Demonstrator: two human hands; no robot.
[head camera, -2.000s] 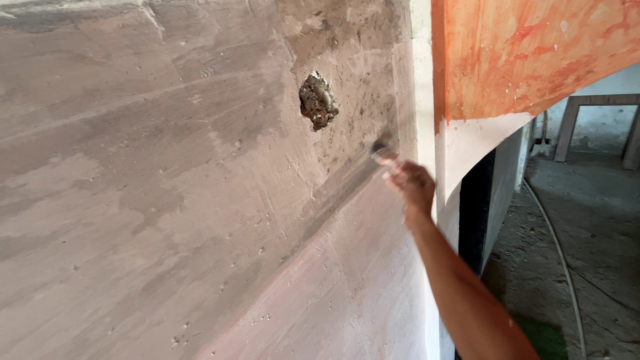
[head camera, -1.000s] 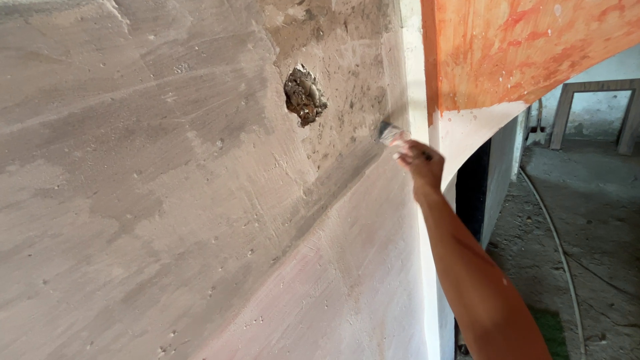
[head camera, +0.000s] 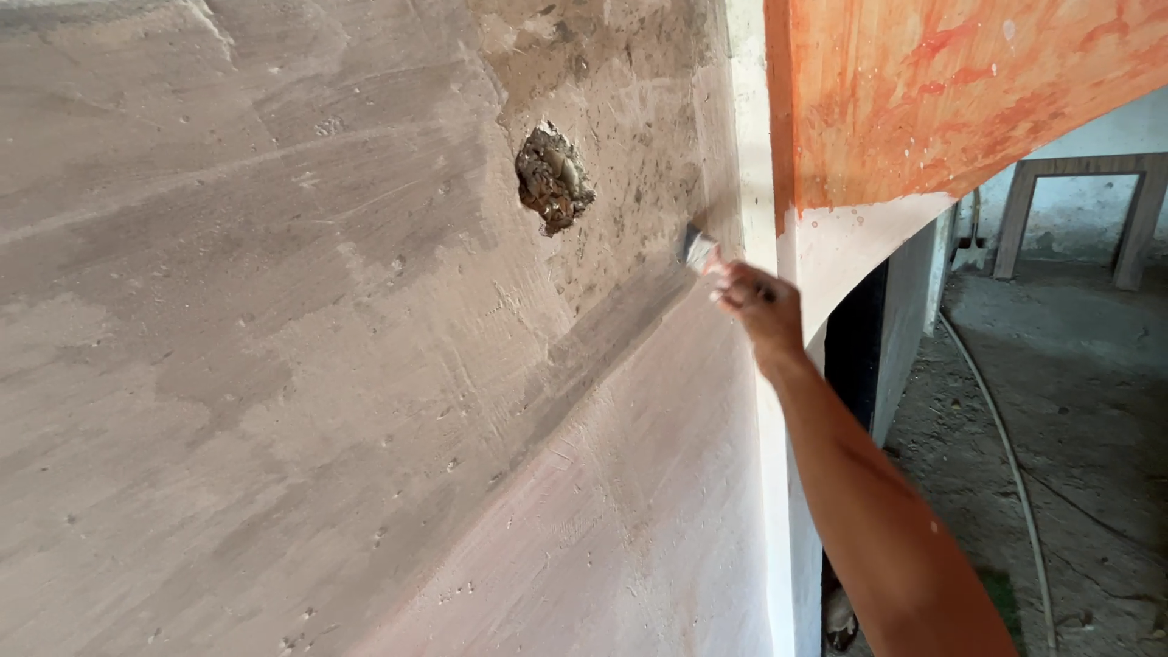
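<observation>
My right hand (head camera: 759, 306) grips a paintbrush (head camera: 701, 250) by its handle, with my arm reaching up from the lower right. The dark bristles touch the plastered wall (head camera: 365, 365) near its right edge, at the upper end of a darker diagonal band. Left of the brush and a little higher, a rough broken hole (head camera: 553, 178) shows in the plaster. Below the band the wall has a paler, pinkish tone. My left hand is out of the picture.
A white vertical edge strip (head camera: 751, 137) borders the wall, beside an orange-painted curved surface (head camera: 922, 91). Farther right, a hose (head camera: 1008, 438) lies along the dusty floor (head camera: 1086, 365). A wooden frame (head camera: 1086, 166) stands at the back, near a dark opening (head camera: 855, 338).
The brush has stayed at the right part of the wall, shifting only slightly, with its bristles angled up and left. My right hand keeps hold of it.
</observation>
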